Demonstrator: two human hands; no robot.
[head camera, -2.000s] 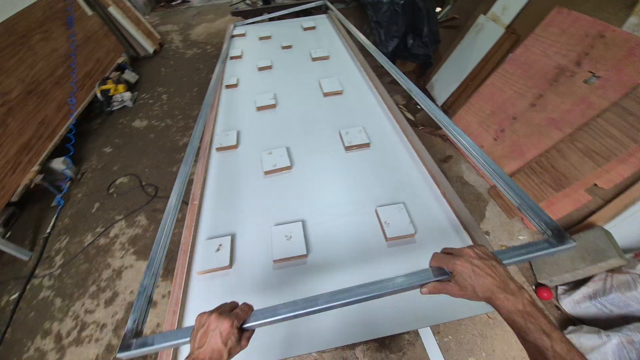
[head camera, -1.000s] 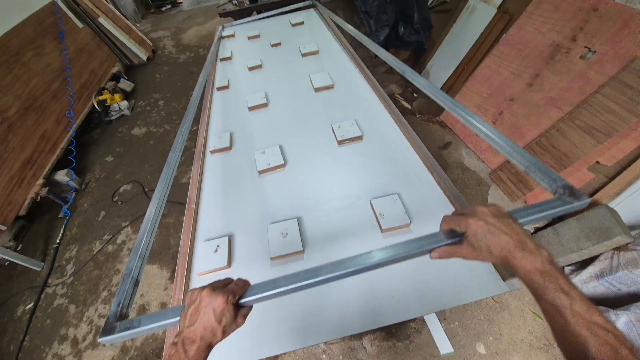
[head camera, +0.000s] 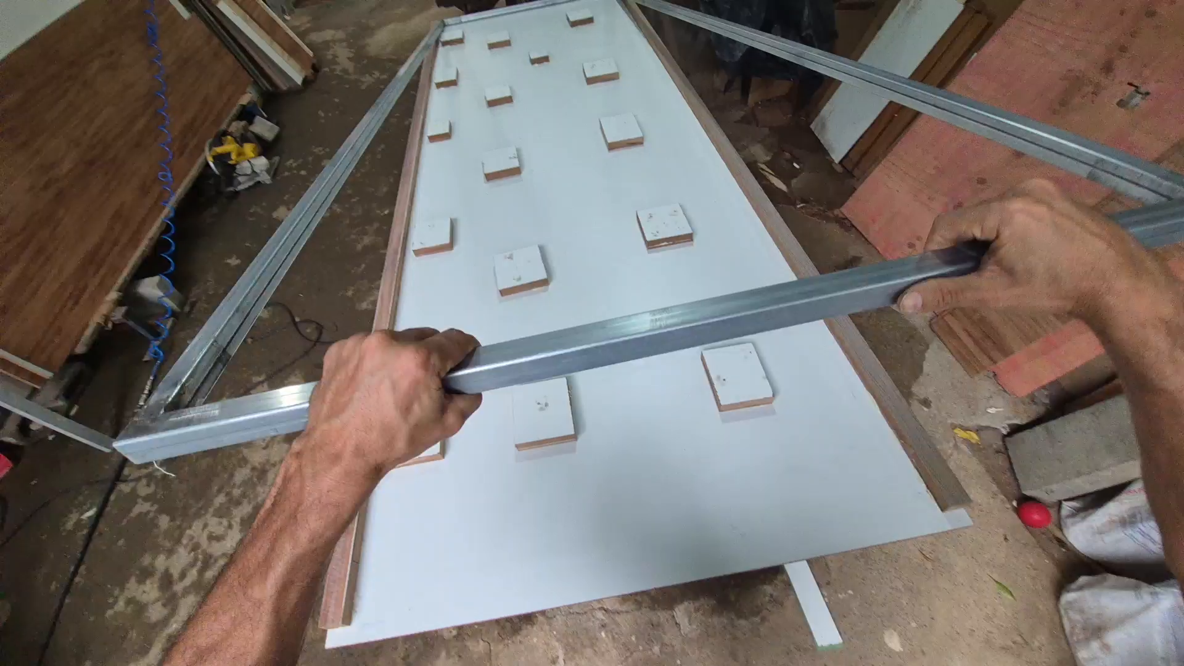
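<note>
A long rectangular metal frame (head camera: 647, 326) is held above a white panel (head camera: 638, 499). My left hand (head camera: 384, 398) grips its near bar towards the left corner, and my right hand (head camera: 1036, 254) grips the same bar towards the right. The frame's far end lies at or over the panel's far end; contact there cannot be told. Several square white-topped wooden blocks (head camera: 735, 375) stand in rows on the panel. A wooden strip (head camera: 402, 213) runs along its left edge and another wooden strip (head camera: 795, 250) along its right edge. The near right corner of the frame is out of view.
Reddish plywood sheets (head camera: 1008, 120) lean at the right, above a concrete block (head camera: 1073, 449) and white sacks (head camera: 1119, 615). A brown wooden board (head camera: 74, 111), a blue coiled hose (head camera: 166, 185) and a yellow power tool (head camera: 236, 153) are at the left. A black cable (head camera: 88, 536) crosses the floor.
Both hands have raised the near bar of the metal frame and moved it towards the far end, so more of the panel's near part shows. Both grips are kept.
</note>
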